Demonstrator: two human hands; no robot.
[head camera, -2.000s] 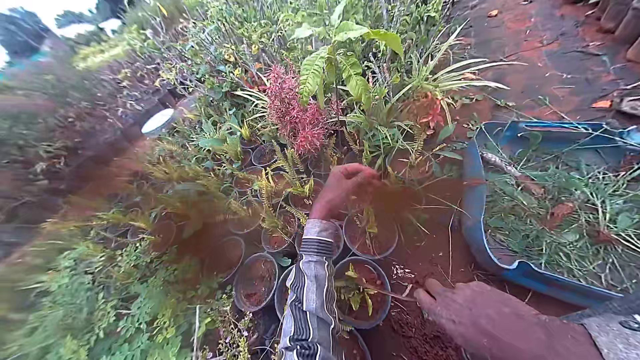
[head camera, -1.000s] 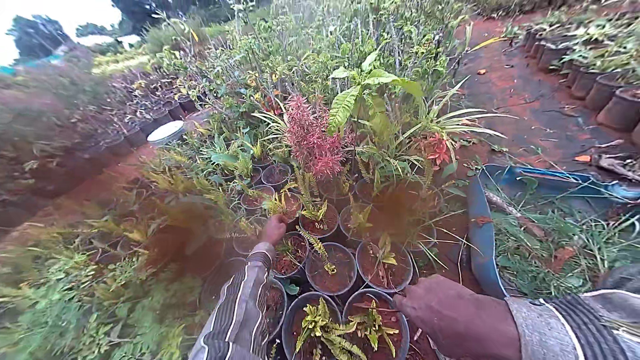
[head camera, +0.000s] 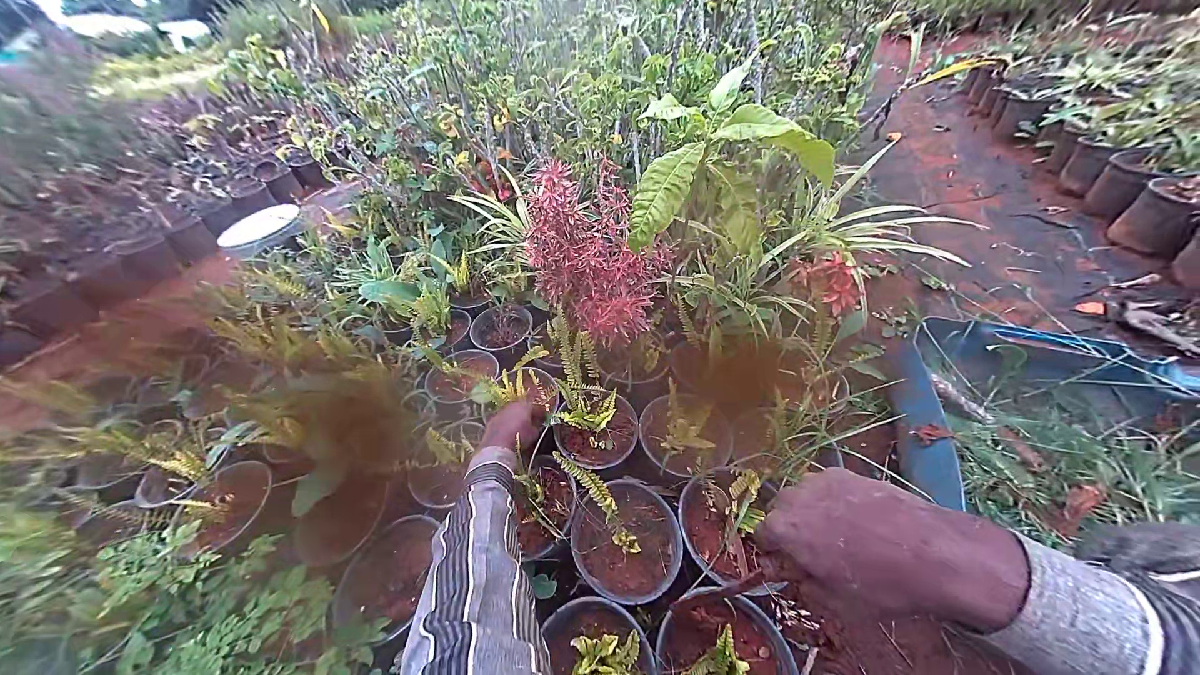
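Note:
My left hand (head camera: 514, 424) reaches in among round plastic pots at the middle, at the rim of a pot holding a small fern (head camera: 589, 412); its fingers are mostly hidden. My right hand (head camera: 844, 539) is curled at the right side of a pot with a fern seedling (head camera: 742, 502). A thin brown stick (head camera: 717, 592) runs left from beneath its fingers, though the grip itself is hidden. Between the hands stands a pot of reddish soil (head camera: 628, 572) with a fern frond hanging over it. Two more potted ferns are at the bottom edge.
A blue plastic container (head camera: 928, 441) of cut grass lies at the right. Red-flowered plants (head camera: 595, 248) and tall greenery rise beyond the pots. A white-topped bucket (head camera: 261, 228) stands back left. Dark pots (head camera: 1158, 217) line the soil path at upper right. Brown smudges blur parts of the view.
My left hand was farther right two seconds ago, then moved left among the pots. My right hand stays near the pots on the right. The view has tilted up since the first frame.

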